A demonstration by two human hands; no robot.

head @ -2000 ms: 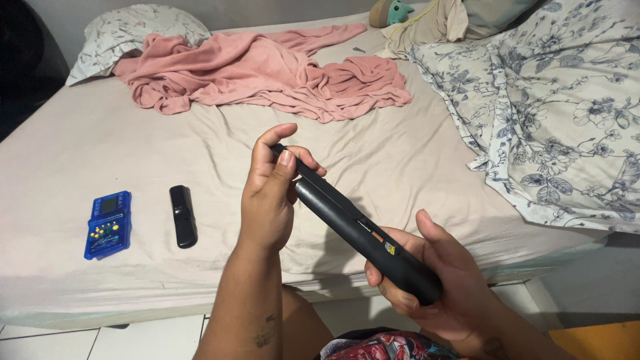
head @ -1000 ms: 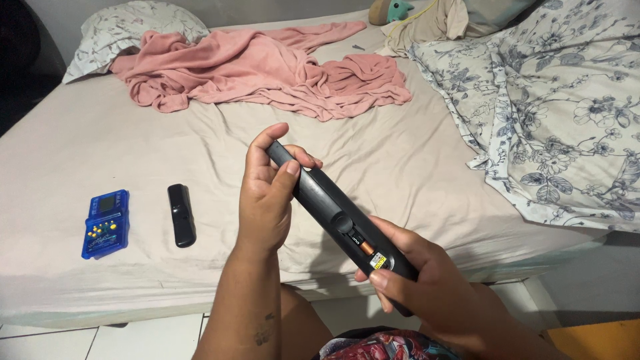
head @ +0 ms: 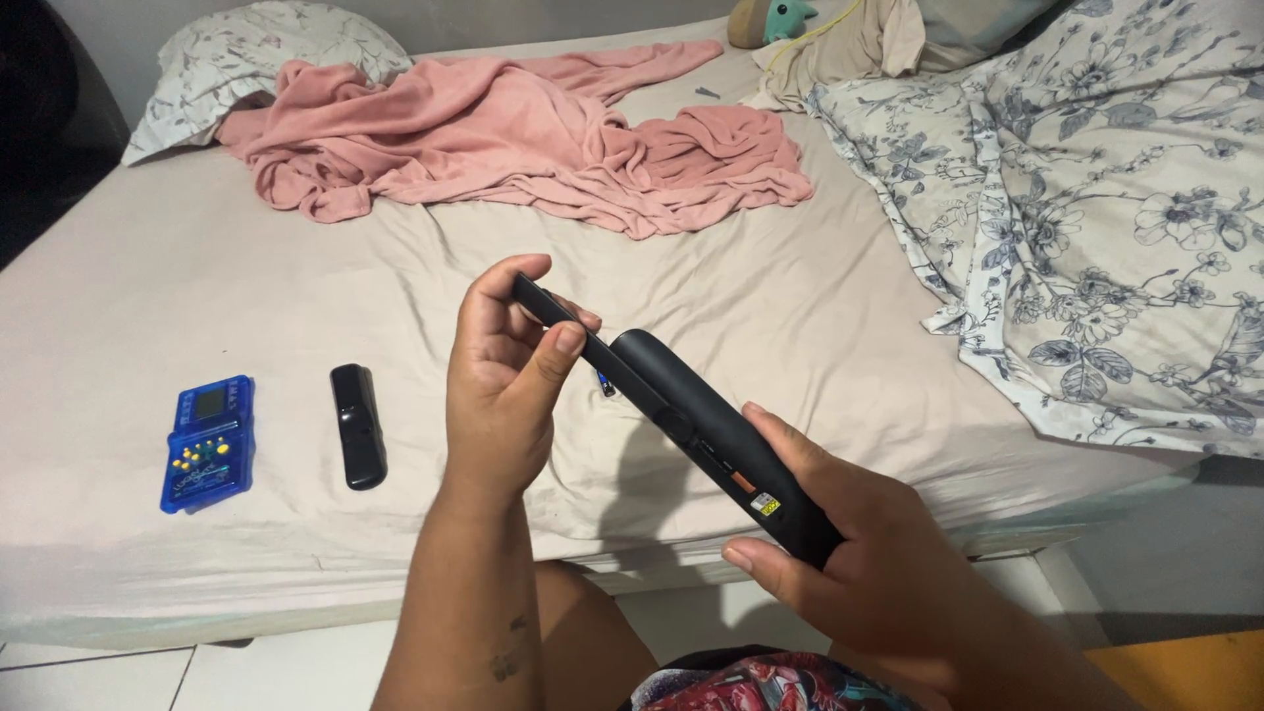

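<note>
A long black electronic device (head: pixel 736 434), apparently a remote control, is tilted above the bed with a rounded casing, and an orange-ended battery and a yellow label show along its side. My left hand (head: pixel 513 385) pinches the upper end of its narrow flat part between thumb and fingers. Around the lower end of the casing is my right hand (head: pixel 839 533), thumb and fingers on opposite sides. Whether the flat part and the rounded casing are joined is unclear. A small blue and black object (head: pixel 605 383) shows just beneath the device, partly hidden.
On the bed (head: pixel 267 553) at left lie a blue handheld game (head: pixel 209 444) and a glossy black object (head: pixel 357 427). Farther back are a pink blanket (head: pixel 513 138), a floral pillow (head: pixel 267 59) and a teal and brown plush toy (head: pixel 775 22). Floral bedding (head: pixel 1106 227) covers the right side.
The black device has turned, so its battery opening, facing up a second ago, now shows edge-on. My right thumb and fingers have shifted to opposite sides of the casing.
</note>
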